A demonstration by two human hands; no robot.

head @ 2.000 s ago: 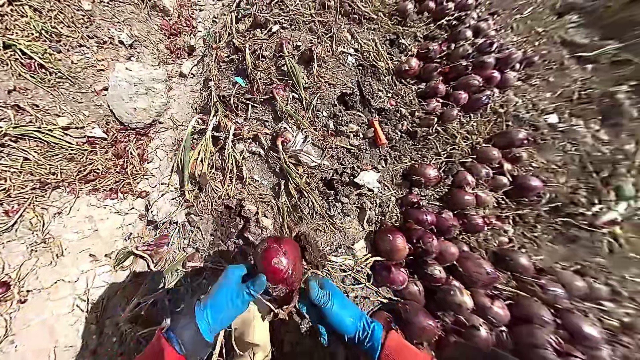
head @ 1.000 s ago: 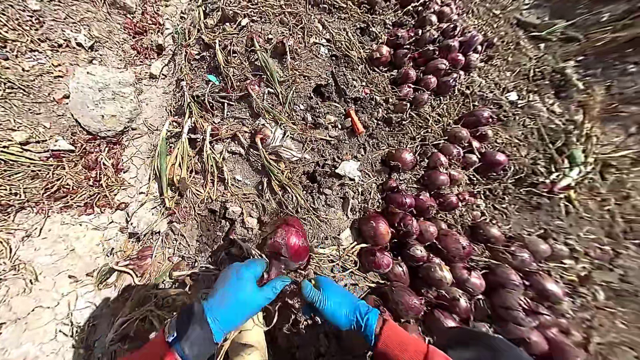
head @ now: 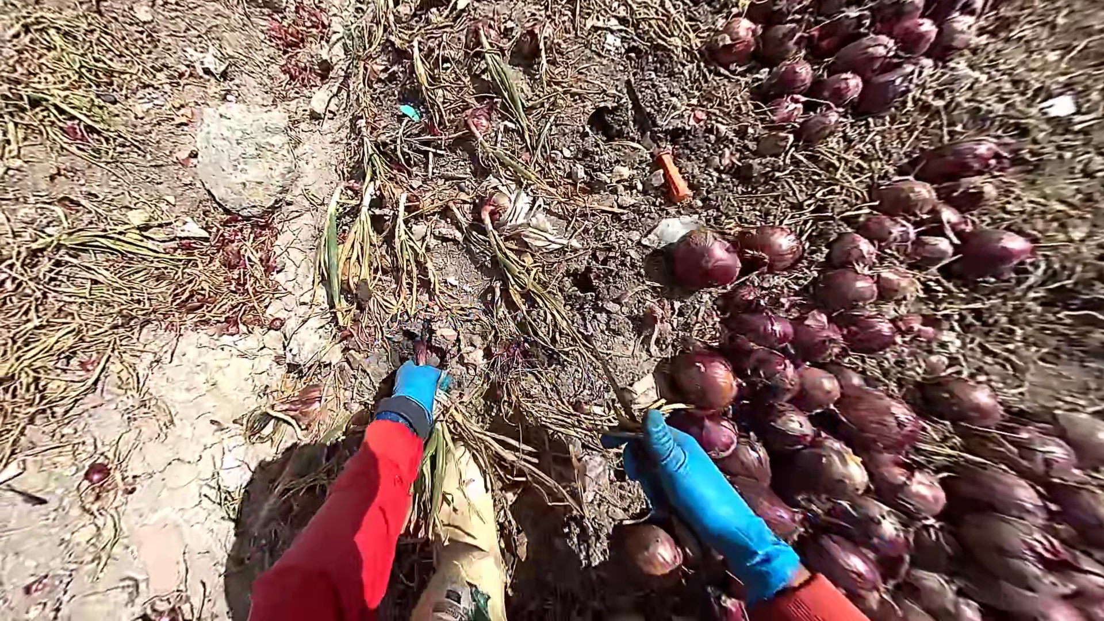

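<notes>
My left hand, in a blue glove, reaches down to the soil left of centre. Its fingers are bunched beside a small purplish thing, and what they grip is hidden. My right hand, also blue-gloved, is low at the right of centre, with thin dry stems at its fingertips; whether it holds them is unclear. Beyond it, a large red onion lies beside another red onion. Another onion sits just left of my right wrist. Dry onion tops lie between and beyond my hands.
A long heap of red onions covers the right side. An orange plastic piece and a whitish scrap lie on the soil. A flat stone and dried stalks are at the left.
The red onion that was between my hands is out of them, and a large onion now lies by the whitish scrap. My hands have moved apart, the left one forward and left.
</notes>
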